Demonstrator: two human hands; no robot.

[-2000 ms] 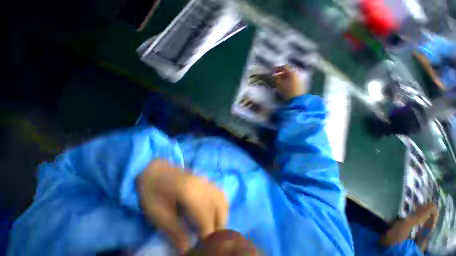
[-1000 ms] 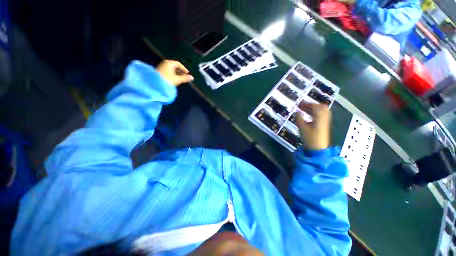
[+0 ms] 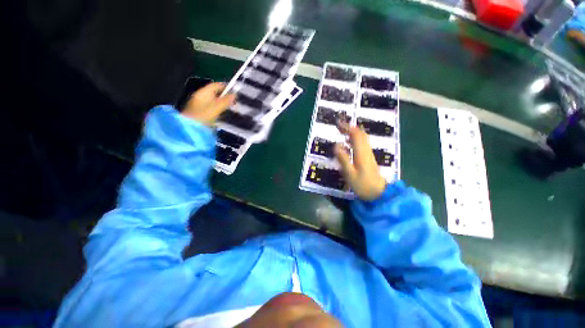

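Observation:
My left hand (image 3: pixel 206 104) grips the left edge of a white sticker sheet (image 3: pixel 262 72) with a column of black shapes. The sheet is tilted and blurred, above other sticker sheets (image 3: pixel 226 155) on the green bench. My right hand (image 3: pixel 363 165) is over a white tray (image 3: pixel 355 184) with two columns of pockets holding dark circuit boards (image 3: pixel 376 127). Its fingertips are at the middle pocket of the left column; whether they hold anything cannot be told.
A white liner strip (image 3: pixel 470 192) with small dark marks lies right of the tray. A dark lamp-like object (image 3: pixel 569 138) stands at the far right. A pale strip (image 3: pixel 420 96) runs along the bench. A red object (image 3: pixel 499 11) is at the back. A person's blue sleeve shows at top right.
My left hand has moved from the bench edge onto the sticker sheets and taken hold of one, now raised. My right hand remains over the tray. The camera view has turned.

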